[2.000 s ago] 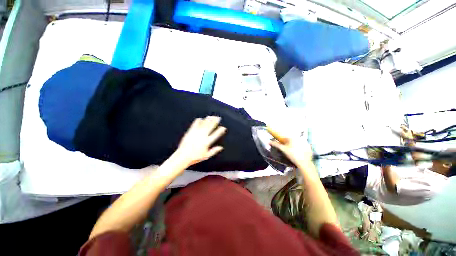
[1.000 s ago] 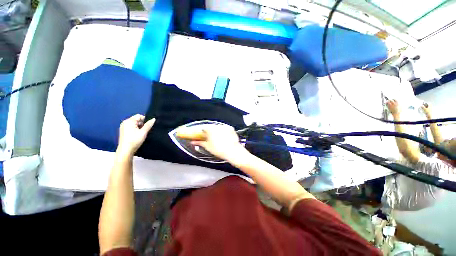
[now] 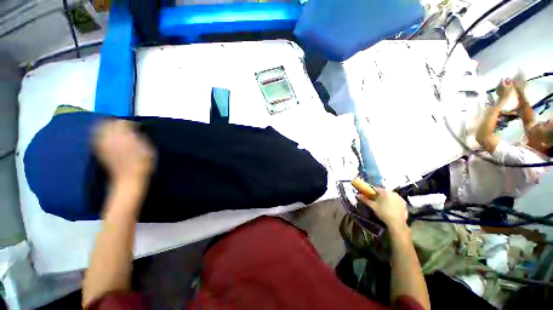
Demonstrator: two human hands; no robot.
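Observation:
The black garment (image 3: 224, 166) lies pulled over the padded pressing arm, whose dark-blue end (image 3: 57, 163) shows bare at the left. My left hand (image 3: 124, 151) is motion-blurred at the garment's left edge; whether it grips the cloth cannot be told. My right hand (image 3: 388, 209) holds the steam iron (image 3: 358, 207) by its tan handle, at the right front edge of the table, apart from the garment. The iron is tilted and partly hidden by my hand.
The white ironing table (image 3: 176, 79) bears a mobile phone (image 3: 220, 104) and an inset plate (image 3: 276, 89). The bright blue swing-arm support (image 3: 230, 19) and second padded arm (image 3: 358, 27) stand behind. Black hoses (image 3: 467, 212) run right, near another person (image 3: 506, 163).
The iron has moved right, off the garment, in my right hand. The garment now covers more of the blue pad. The camera view has shifted.

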